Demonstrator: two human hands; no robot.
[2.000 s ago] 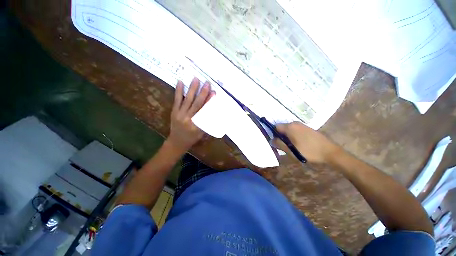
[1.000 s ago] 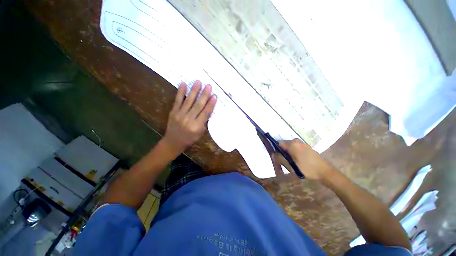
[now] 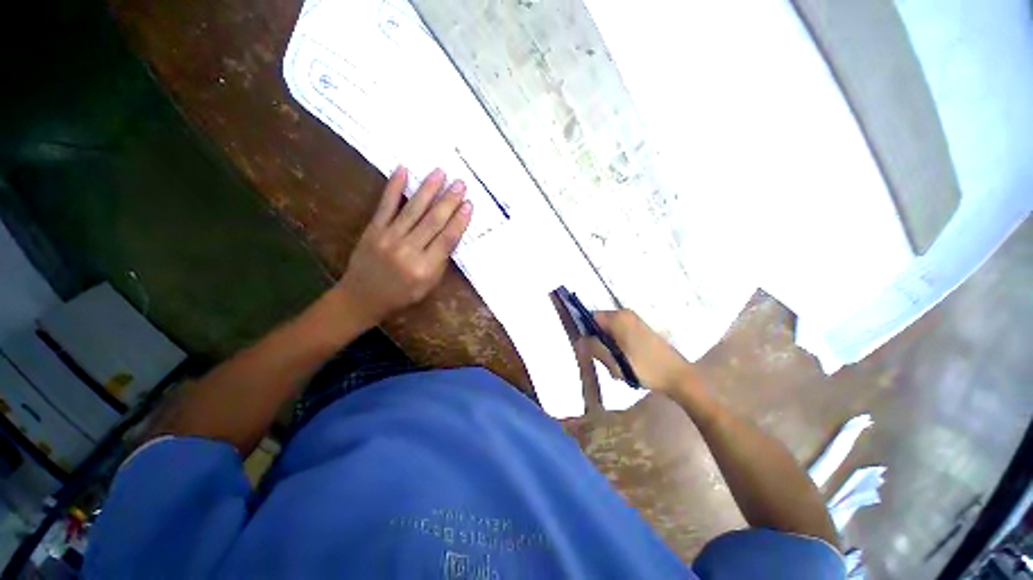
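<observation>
The white fabric lay with its printed paper marker [image 3: 374,96] lies on the brown table, and a narrow part of it runs toward me. My left hand [image 3: 406,240] is bare and rests flat on its left edge, fingers spread. My right hand [image 3: 634,349] holds the black-handled shears [image 3: 603,342]. Part of a blade passes under the sheet and a dark stretch of it shows farther up. An open cut separates the narrow strip [image 3: 555,380] from a small white piece near my right hand.
A long blotchy grey metal bar [image 3: 566,125] lies on the lay beside the cut. Another grey bar [image 3: 895,136] lies at the right. White offcuts [image 3: 855,487] lie on the brown table [image 3: 725,453] at lower right. Boxes [image 3: 102,329] stand at lower left beside the green floor.
The view has shifted, showing more of the right side. The shears still sit in the cut in my right hand. My left hand stays on the lay's left edge, slightly farther from the blades.
</observation>
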